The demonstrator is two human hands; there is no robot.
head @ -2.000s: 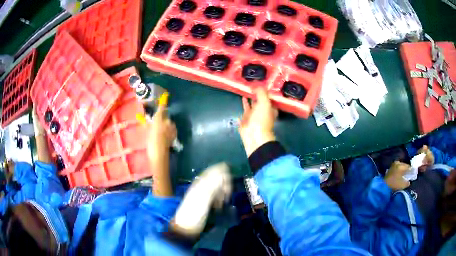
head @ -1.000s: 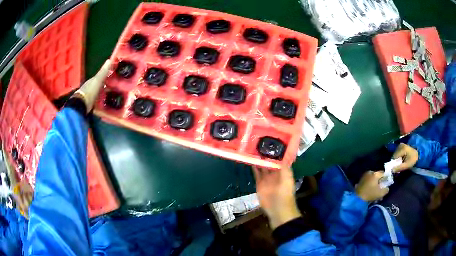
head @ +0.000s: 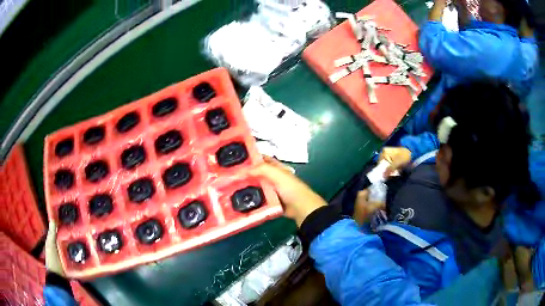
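Note:
A pink-red foam tray (head: 122, 226) lies tilted across the left half of the view, over the green bench. Its square pockets hold black watch bodies (head: 140, 189) with no bands, under shiny clear film. My right hand (head: 285, 190), bare, grips the tray's right edge near its lower corner; part of the fingers is hidden by the tray. My left hand (head: 54, 254), in a pale glove, holds the tray's lower left edge; it is mostly hidden behind the tray.
White papers (head: 278, 125) and wrinkled poly bags (head: 263, 39) lie beyond the tray. A second foam tray (head: 382, 116) carries loose strap pieces (head: 388, 60). More foam trays (head: 19, 197) are at far left. A dark-haired person (head: 478, 143) in blue sits at right, hands on a small white piece.
My left hand has come onto the tray since the oldest frame. The tray has turned and sits further left in view. The view has swung right, showing more of the neighbouring person.

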